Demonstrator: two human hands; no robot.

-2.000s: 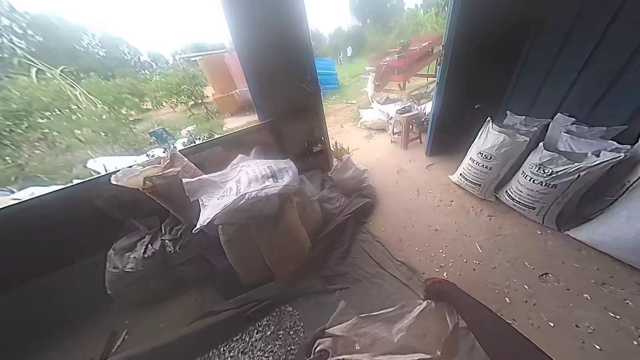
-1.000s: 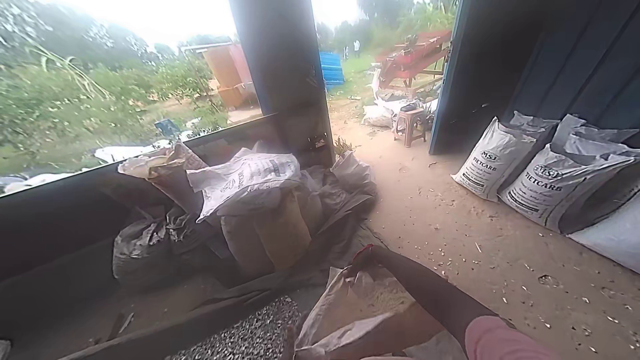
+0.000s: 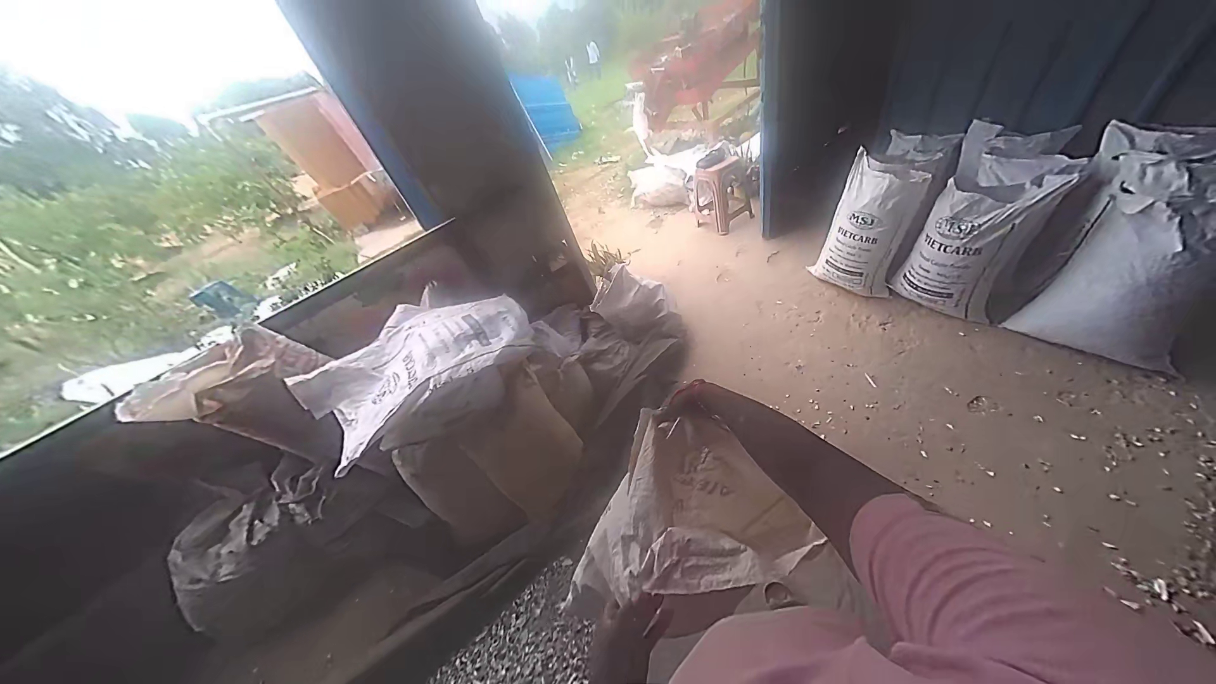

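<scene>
A pale woven sack (image 3: 703, 513) stands upright before me at the lower middle, its mouth partly folded down. My right hand (image 3: 692, 397) is shut on its far rim, with my arm reaching along the sack's right side. Low in the view, my left hand (image 3: 635, 622) grips the near left edge of the same sack; its fingers are dark and partly hidden. Just left of the sack lies a heap of small grey seeds or kernels (image 3: 522, 627) on a dark sheet. What the sack holds cannot be seen.
Filled sacks, one with a printed white sack (image 3: 437, 356) on top, stand by the low wall at left. More white sacks (image 3: 950, 247) line the dark wall at right. A plastic stool (image 3: 722, 195) stands outside the doorway. Bits of husk lie scattered on the dirt floor (image 3: 902, 380).
The sack has been raised and stands more upright than two seconds ago. My right arm reaches further into view, and my left hand has appeared at the sack's near edge.
</scene>
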